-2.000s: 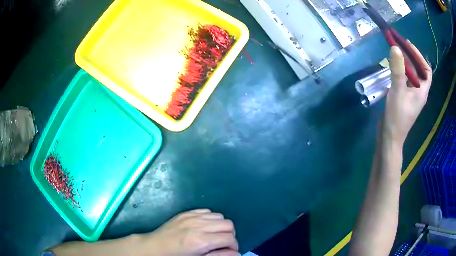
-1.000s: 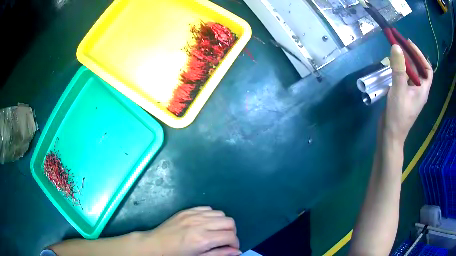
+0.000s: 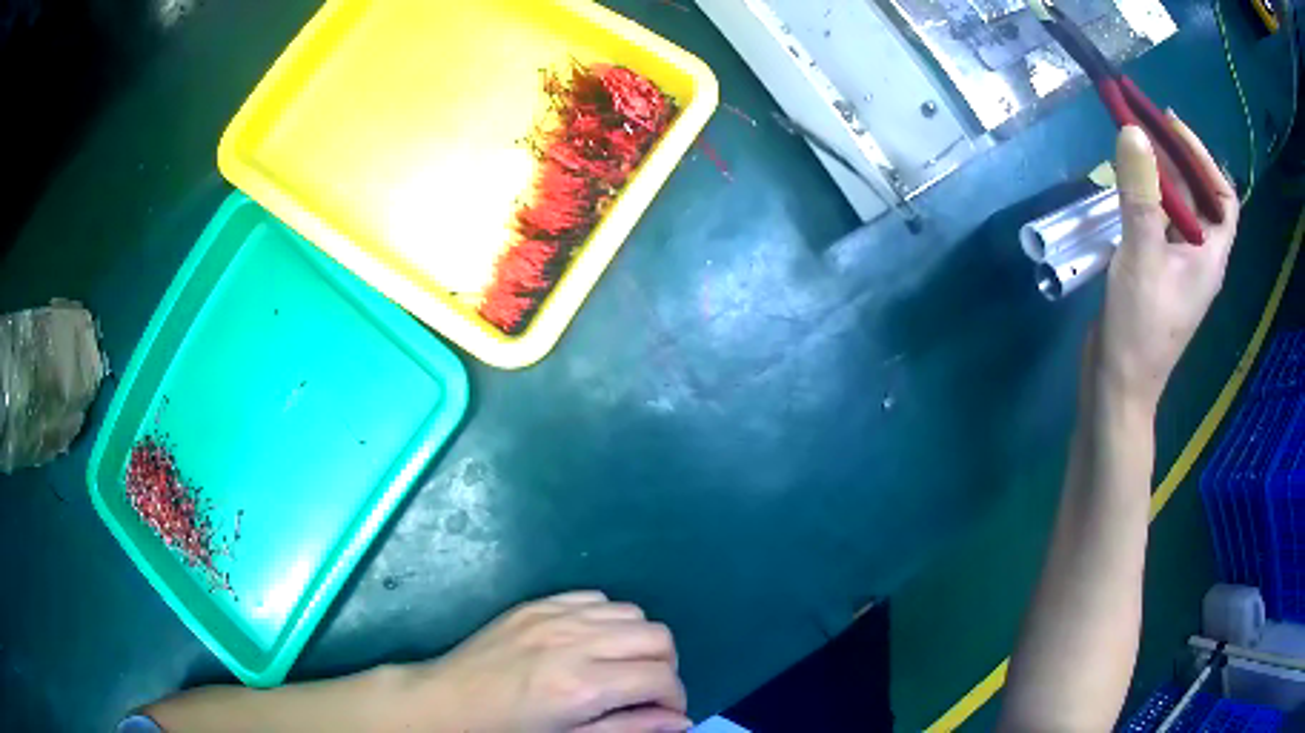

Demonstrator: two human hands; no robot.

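Note:
My right hand [image 3: 1166, 272] holds long-nose pliers with red handles [image 3: 1156, 155] at the upper right. The dark jaws point up and left over the shiny silver top of a grey-white metal box [image 3: 887, 108]. Whatever is at the jaw tips is too small to tell. My left hand [image 3: 580, 669] rests on the bench at the bottom edge, fingers curled; I cannot see anything in it. A yellow tray [image 3: 358, 136] holds a dense pile of short red and black wires [image 3: 573, 193]. A green tray [image 3: 301, 415] holds a smaller, looser pile [image 3: 172, 501].
Two silver metal tubes [image 3: 1073, 244] lie beside the box, partly behind my right hand. A brownish plastic-wrapped bundle [image 3: 50, 384] is at the left edge. Blue latticed crates [image 3: 1259, 465] and a yellow floor line [image 3: 1216, 415] are at the right.
The view has shifted very slightly since the oldest frame. My right hand, the pliers and my left hand stay in nearly the same places.

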